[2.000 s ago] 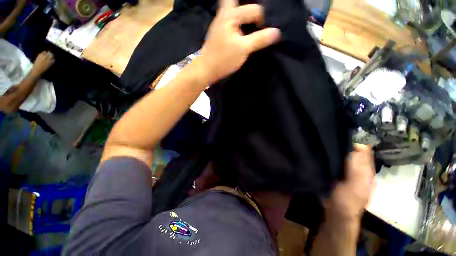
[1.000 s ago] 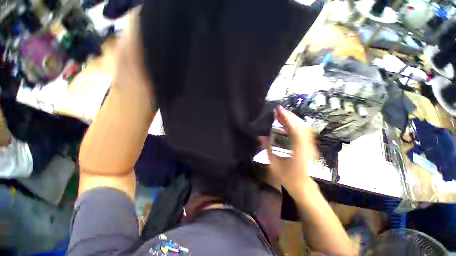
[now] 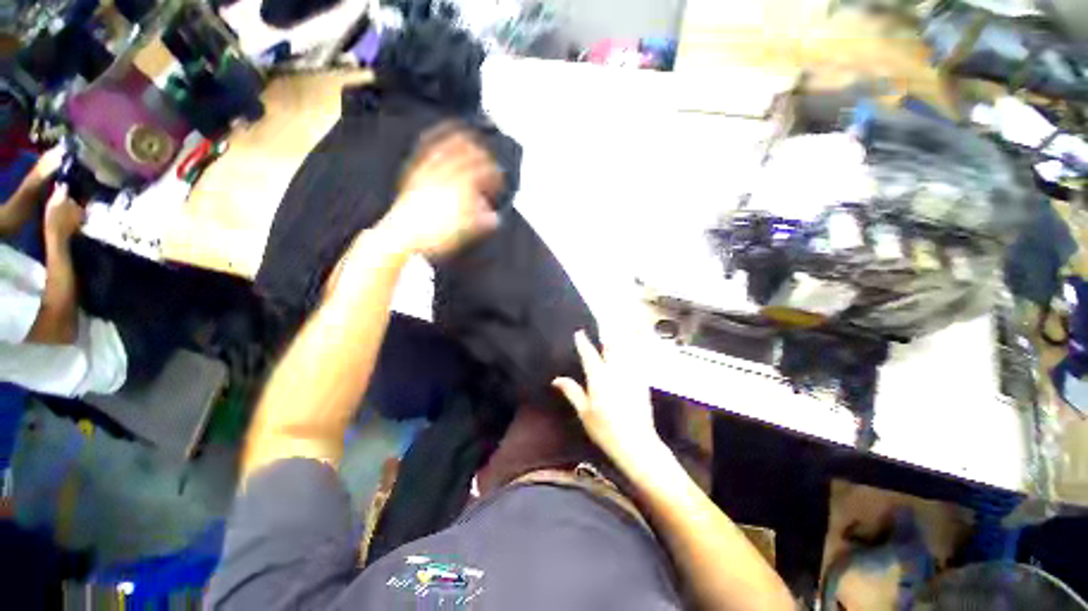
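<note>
A black fabric piece [image 3: 519, 287] lies over the table edge and hangs toward my lap. My left hand [image 3: 451, 197] is on its upper part, blurred, with the fingers curled; whether it grips the cloth does not show clearly. My right hand [image 3: 606, 388] is at the cloth's right edge near the table front, thumb and fingers apart. A pile of black pieces [image 3: 328, 179] lies to the left of and behind my left hand. The overlock machine [image 3: 835, 251] stands on the table to the right, away from both hands.
The white table [image 3: 597, 155] extends behind the cloth. Another person's arms and white clothing [image 3: 60, 322] are at the left, beside a purple machine [image 3: 125, 125]. Red-handled scissors [image 3: 197, 158] lie on the wooden board. A fan [image 3: 1002, 591] is at the lower right.
The black fabric, earlier held up high in front of me, is now lowered onto the table edge. My left hand has come down and my right hand has moved left, away from the machine.
</note>
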